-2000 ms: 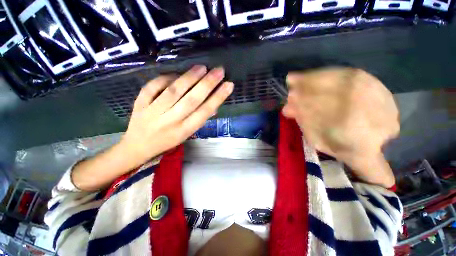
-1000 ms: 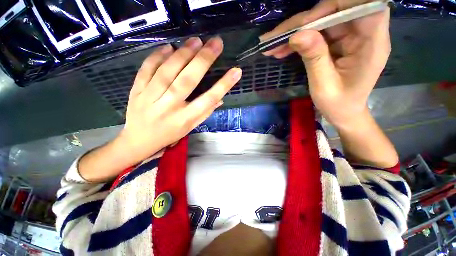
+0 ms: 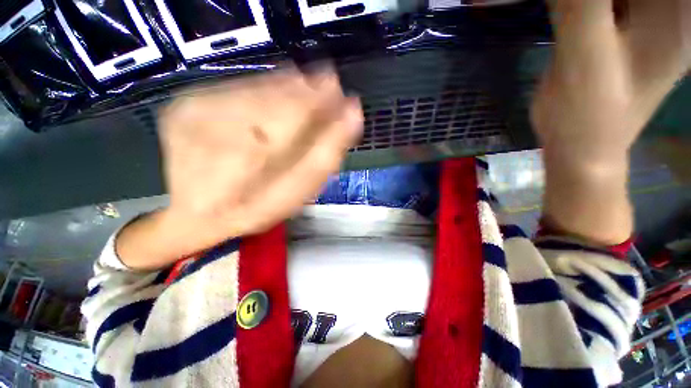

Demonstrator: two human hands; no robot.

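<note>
My left hand (image 3: 257,148) is blurred over the bench edge, fingers bent towards the carrier sheet; whether it holds anything is hidden. My right hand (image 3: 598,98) is raised at the upper right, blurred and cut off by the top edge; its fingertips and anything in them cannot be made out. The carrier sheet (image 3: 424,120) with rows of small dark oblong marks lies along the bench edge, partly behind my left hand. Phone front panels with white borders (image 3: 227,43) lie in a row in the glossy black tray (image 3: 45,95) at the top left.
The dark green-grey bench (image 3: 83,170) runs across the view, with its near edge close to my body. Metal racks with red items (image 3: 26,295) stand at the lower left, and more shelving (image 3: 667,318) at the lower right. The floor shows beyond the bench.
My right hand, holding tweezers one second ago, has moved up and right, and the tweezers no longer show clearly. My left hand's spread fingers have drawn in over the sheet.
</note>
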